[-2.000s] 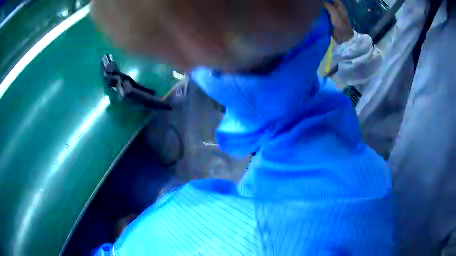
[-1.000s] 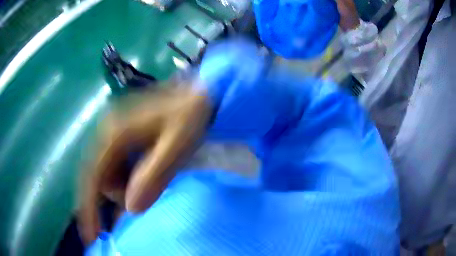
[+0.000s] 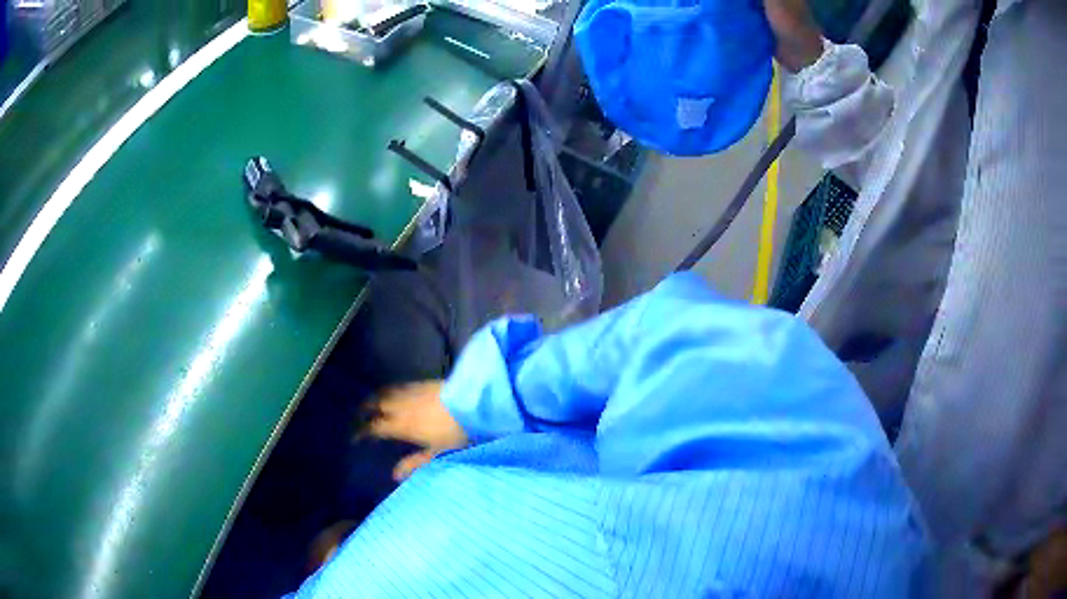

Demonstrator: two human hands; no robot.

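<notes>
My right hand is bare, at the end of the light blue smock sleeve. It is low beside my lap, below the bench edge, with thumb and fingers apart and nothing seen in it; its fingertips are in shadow. A small skin patch, likely my left hand, shows at the smock's lower left edge; the rest is hidden. The green bench top lies to the left. A black jointed clamp with a metallic tip is at its near edge, touched by neither hand.
A clear bag hangs at the bench's right edge near black prongs. A clear tray and yellow bottle stand at the far end. Another person's hand is by a blue cap. Grey-white clothing fills the right.
My right hand has come down from close before the camera, across the bench side, to beside my lap. The bag, prongs and far bench end are now uncovered.
</notes>
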